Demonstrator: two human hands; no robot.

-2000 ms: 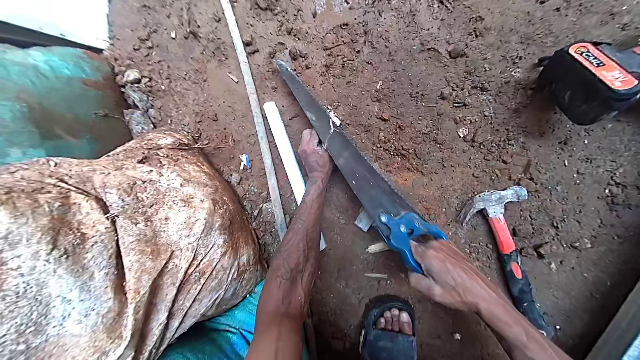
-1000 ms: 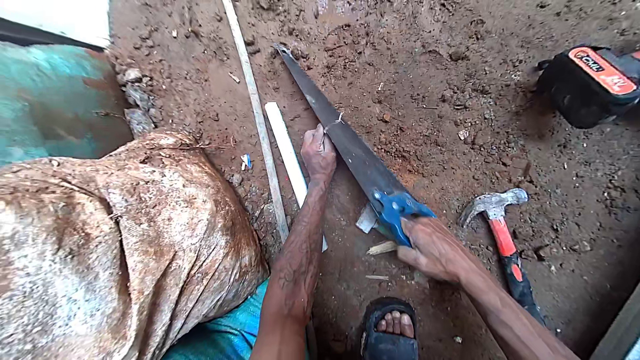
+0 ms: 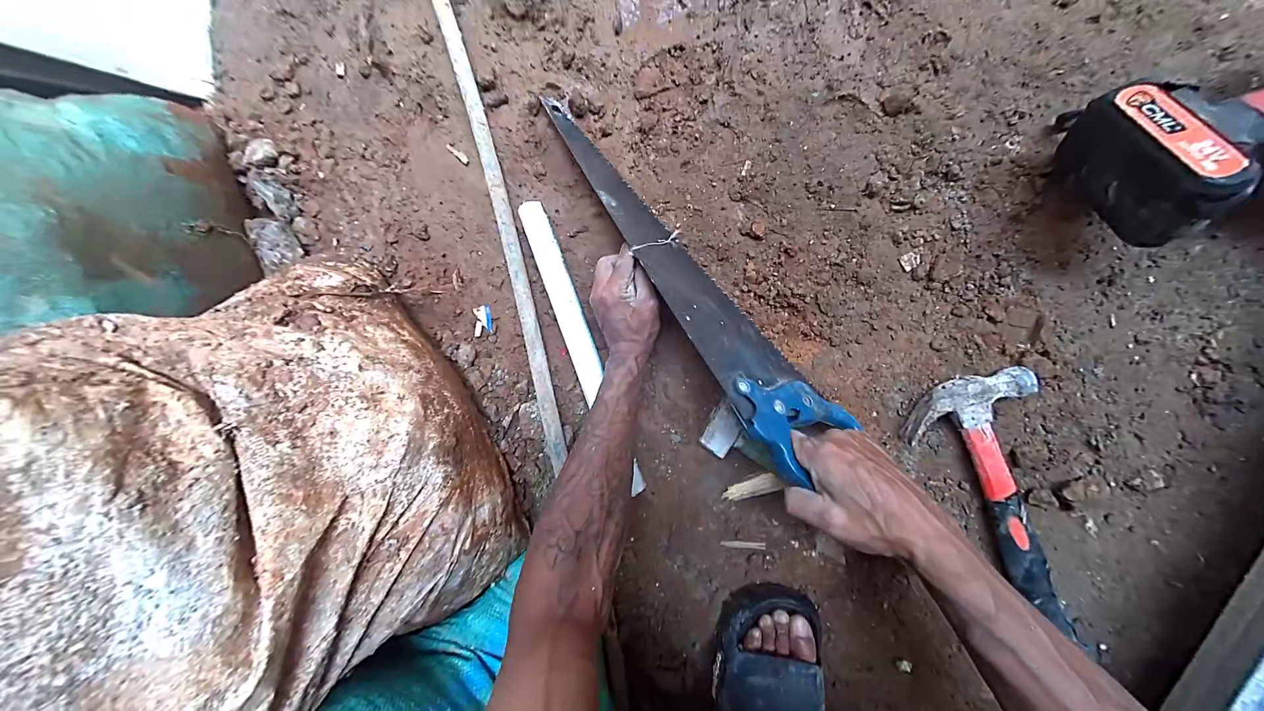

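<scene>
A handsaw [image 3: 691, 296] with a blue handle lies slanting over the muddy ground, its tip toward the upper left. My right hand [image 3: 851, 489] grips its handle. At the middle of the blade, my left hand [image 3: 626, 301] is closed on a thin wire or string [image 3: 656, 242] that crosses the blade near the toothed edge. Just left of that hand a white strip [image 3: 563, 296] rests on the soil, partly hidden by my forearm. Farther left runs a long thin pole [image 3: 504, 217]. Beneath the saw handle are a small grey piece [image 3: 721, 431] and a wood scrap [image 3: 753, 486].
A claw hammer [image 3: 987, 459] lies at the right. Above it is a black and orange battery pack [image 3: 1155, 158], attached to a tool partly out of view. A mud-stained sack [image 3: 326, 444] fills the lower left, beside green sheeting [image 3: 109, 207]. My sandalled foot [image 3: 770, 652] is at the bottom.
The wire or string across the blade shows more plainly than two seconds ago, and the saw blade has shifted slightly under it. My right hand has kept its grip on the handle.
</scene>
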